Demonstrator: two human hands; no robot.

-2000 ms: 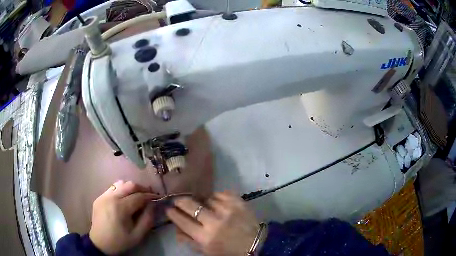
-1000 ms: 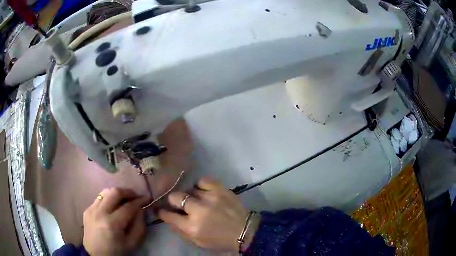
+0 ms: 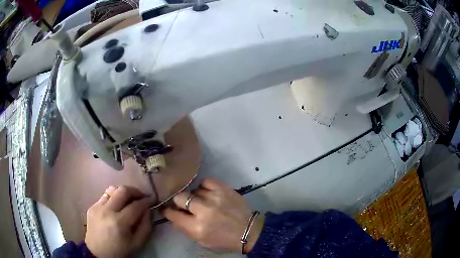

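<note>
A brown-taupe garment panel (image 3: 75,174), pinkish under the lamp, lies flat under the head of the white sewing machine (image 3: 242,55). A narrow dark seam (image 3: 153,186) runs from the presser foot (image 3: 149,169) down to my fingertips. My left hand (image 3: 118,221) pinches the panel's near edge left of the seam. My right hand (image 3: 209,214), with a ring and bracelet, has its fingertips at the edge just right of the seam. A thin pale curved line borders the cloth between the hands. The fingertips' undersides are hidden.
The wrapped machine lamp (image 3: 49,131) hangs left of the head. A red-handled tool (image 3: 33,11) stands above the head. White lumps (image 3: 407,138) lie in the side tray at right. An orange-yellow surface (image 3: 398,216) is at lower right. Silvery tape (image 3: 20,151) edges the table at left.
The view has shifted, so the machine appears farther left and higher than two seconds ago. Both hands stay at the panel's near edge. The pale line beside my right fingers now curves along the cloth edge.
</note>
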